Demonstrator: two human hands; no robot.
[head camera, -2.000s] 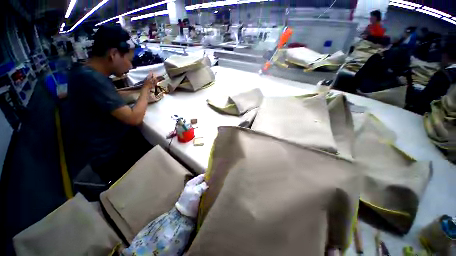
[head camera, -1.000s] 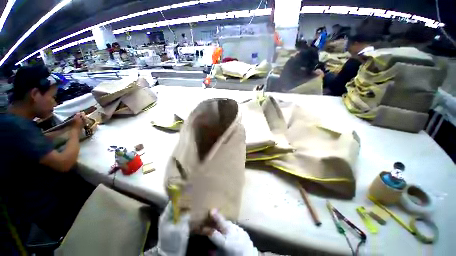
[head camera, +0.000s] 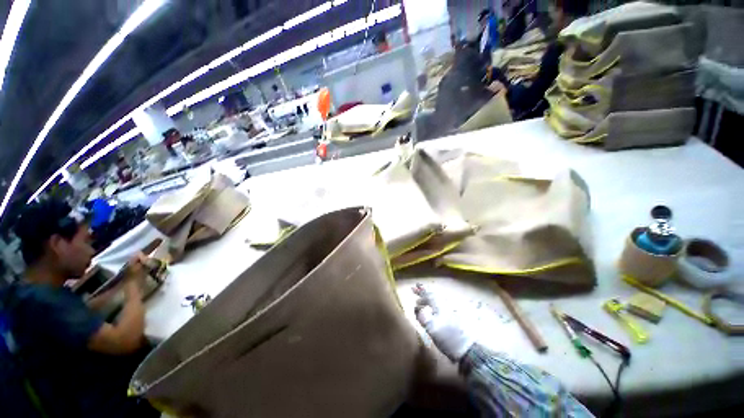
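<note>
A large beige bag (head camera: 302, 343) with yellow edge trim stands in front of me, its wide curved rim tilted up to the right and the inside partly showing. My right hand (head camera: 442, 322), in a white glove with a patterned sleeve, is over the table just right of the bag. Its fingertips point up and left. Whether they hold anything is too blurred to tell. My left hand is not in view.
More beige bags (head camera: 522, 220) lie behind; a stack (head camera: 644, 82) stands back right. At right are a wooden stick (head camera: 520, 317), green-handled tool (head camera: 571, 333), yellow tool (head camera: 628, 320), blue bottle (head camera: 657, 237) and tape rolls (head camera: 703, 263). A person (head camera: 65, 302) works at left.
The bag has turned and now spreads wide across the lower left, rim open. My right hand has moved right, off the bag's front. My left hand has gone from view.
</note>
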